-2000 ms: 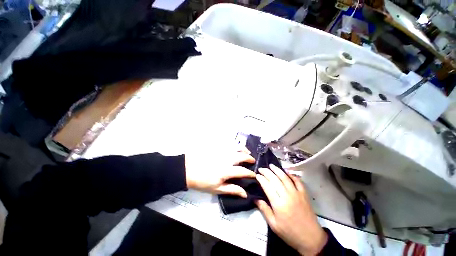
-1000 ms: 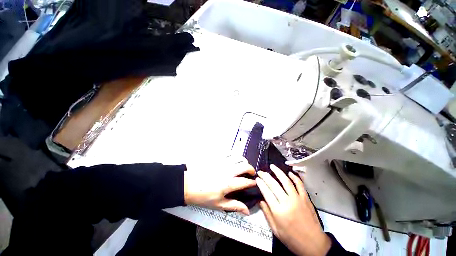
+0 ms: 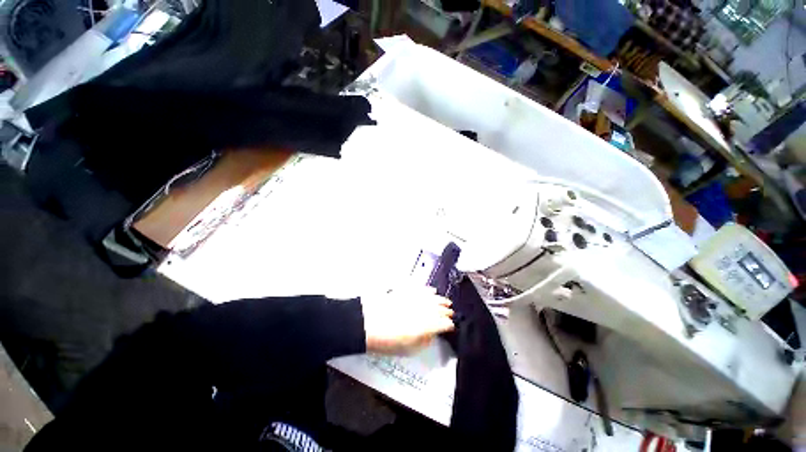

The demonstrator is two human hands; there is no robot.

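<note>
A dark cloth piece (image 3: 482,371) runs from the needle area of the white sewing machine (image 3: 610,291) down over the table's front edge. Its narrow upper end (image 3: 449,260) lies beside the needle plate. My left hand (image 3: 411,320) is on the cloth just in front of the needle area, its fingertips at the cloth's left edge. The presser foot area (image 3: 490,287) is small and blurred. A skin-toned patch at the lower right edge, by the machine's right end, looks like part of my right hand (image 3: 794,422); it is cut off and blurred.
A large black cloth heap (image 3: 203,115) covers the left end, one part trailing onto the white table (image 3: 353,203). A dark tool (image 3: 578,375) and a slim stick (image 3: 603,402) lie under the arm. Red handles (image 3: 656,442) show at the front edge. A control panel (image 3: 744,269) stands right.
My right hand has left the cloth, and a skin-toned patch now shows at the far right edge. My left hand stays at the cloth. The view has shifted, showing more of the machine's right end.
</note>
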